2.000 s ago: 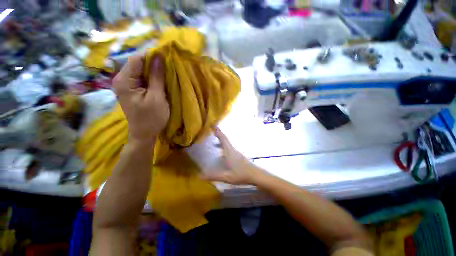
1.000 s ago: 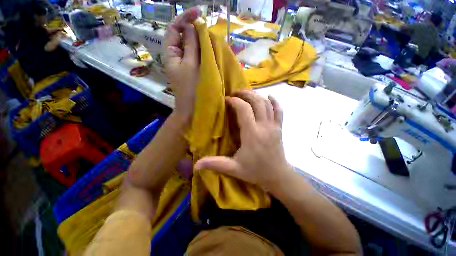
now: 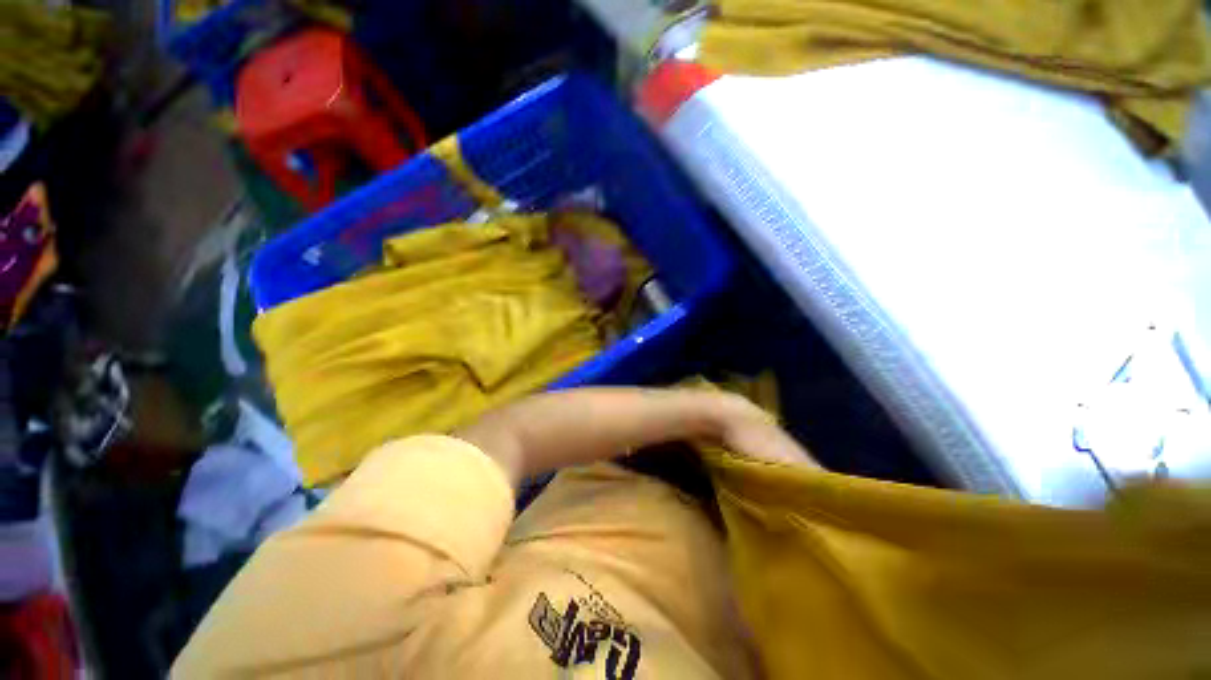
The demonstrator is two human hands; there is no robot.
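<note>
A mustard-yellow fabric piece (image 3: 956, 571) spreads from my lap to the lower right edge of the view. My left hand (image 3: 770, 436) is at its upper left corner. The fingers are hidden behind the cloth, so their grip does not show. My left forearm reaches across from the yellow sleeve. My right hand is not in view. More yellow fabric (image 3: 425, 339) lies in the blue crate (image 3: 691, 233) and hangs over its near left rim.
The white sewing table (image 3: 930, 239) has a ribbed front edge at right, with yellow fabric (image 3: 956, 33) along its back. A red stool (image 3: 306, 100) stands beyond the crate. Light scraps (image 3: 239, 485) lie on the floor at left.
The view has swung down and left, and the machine is out of sight. The raised fabric is now low and spread rightward. My left hand has come down; my right hand has left the picture.
</note>
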